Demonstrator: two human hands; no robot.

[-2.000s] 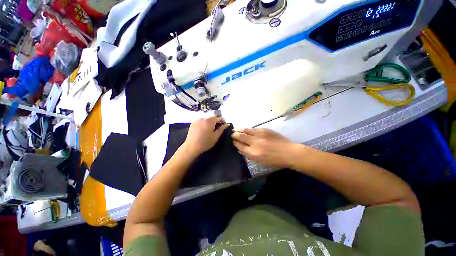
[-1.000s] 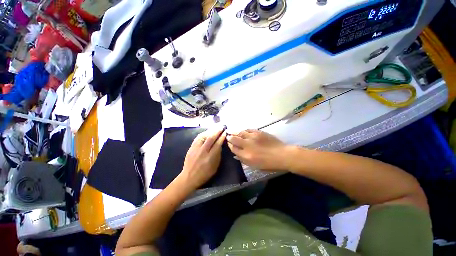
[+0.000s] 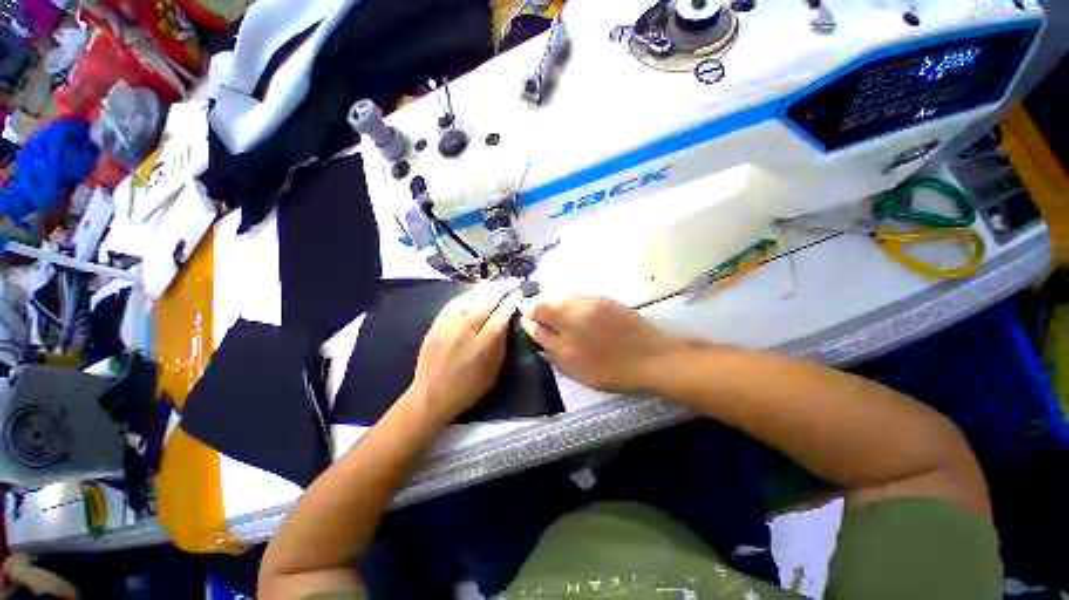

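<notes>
A black fabric panel [image 3: 381,352] lies on the white table below the needle area of the white JACK sewing machine [image 3: 656,223]. My left hand [image 3: 460,358] rests on the panel, its fingertips pinching the cloth edge just below the presser foot [image 3: 528,285]. My right hand [image 3: 592,340] touches the left fingertips and pinches the same edge from the right. The exact fold or piece between the fingertips is too small to tell. More black cut panels lie to the left, one near the front [image 3: 256,399] and one behind it [image 3: 328,240].
Snips [image 3: 736,267] and green-and-yellow-handled scissors [image 3: 932,234] lie right of my hands. Orange plastic [image 3: 188,469] covers the table's left part. A white and black cloth heap [image 3: 352,82] is behind the panels. The taped table edge [image 3: 539,440] runs in front. Part of another person's hand shows at lower left.
The panel and both hands have shifted a little left relative to the machine since the earliest frame. The fingertips remain pinched together below the presser foot. The camera view has also shifted.
</notes>
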